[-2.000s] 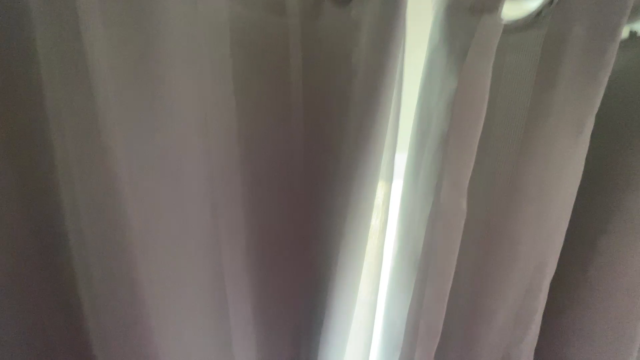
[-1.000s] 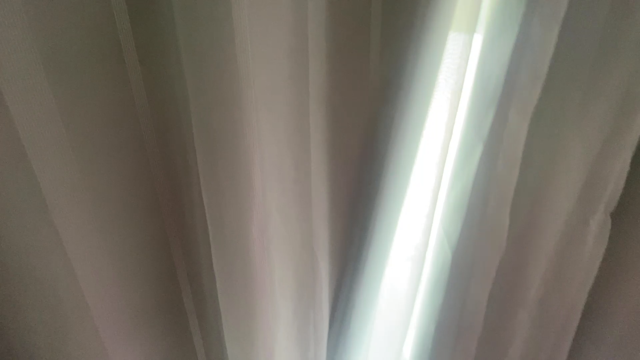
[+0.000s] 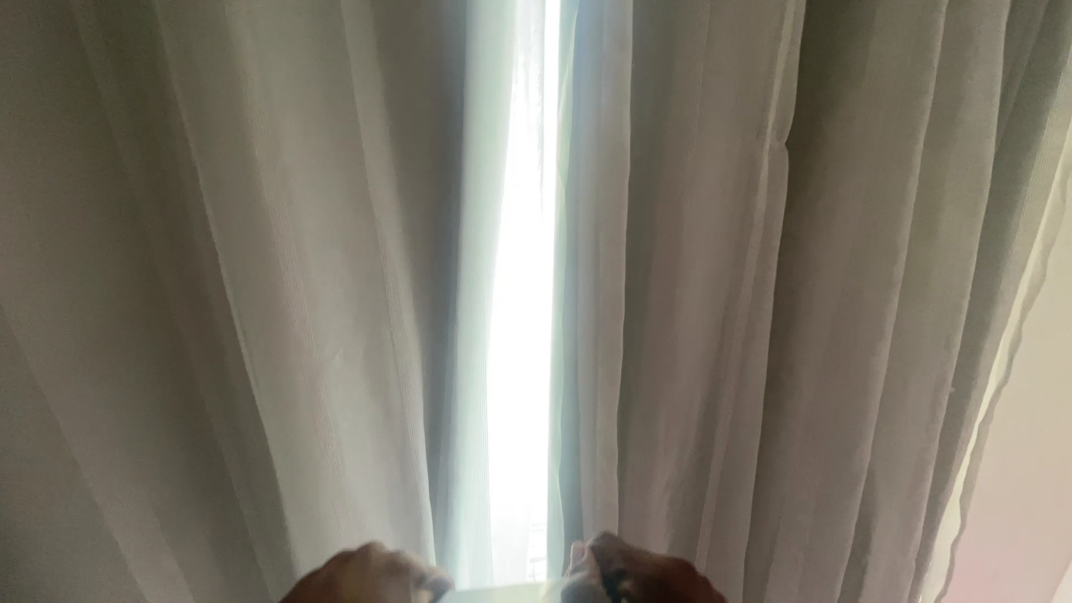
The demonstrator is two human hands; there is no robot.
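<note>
Two long curtain panels hang in folds, the left curtain (image 3: pixel 318 293) and the right curtain (image 3: pixel 703 293), with a bright vertical gap (image 3: pixel 523 335) between them. At the bottom edge, my left hand (image 3: pixel 368 576) is curled left of the gap, its fingers bent. My right hand (image 3: pixel 636 574) is curled just right of the gap, thumb against the bent fingers. A pale, light-coloured piece (image 3: pixel 502 593) spans between the two hands and seems pinched at both ends; most of it is cut off by the frame. What it is cannot be told.
Strong light comes through the gap. At the far right, beyond the curtain's wavy outer edge (image 3: pixel 976 435), a pale pinkish wall (image 3: pixel 1026 469) shows.
Both hands have come into view at the bottom, with the pale piece between them. The view has shifted, so the bright gap stands more upright and the wall shows at right.
</note>
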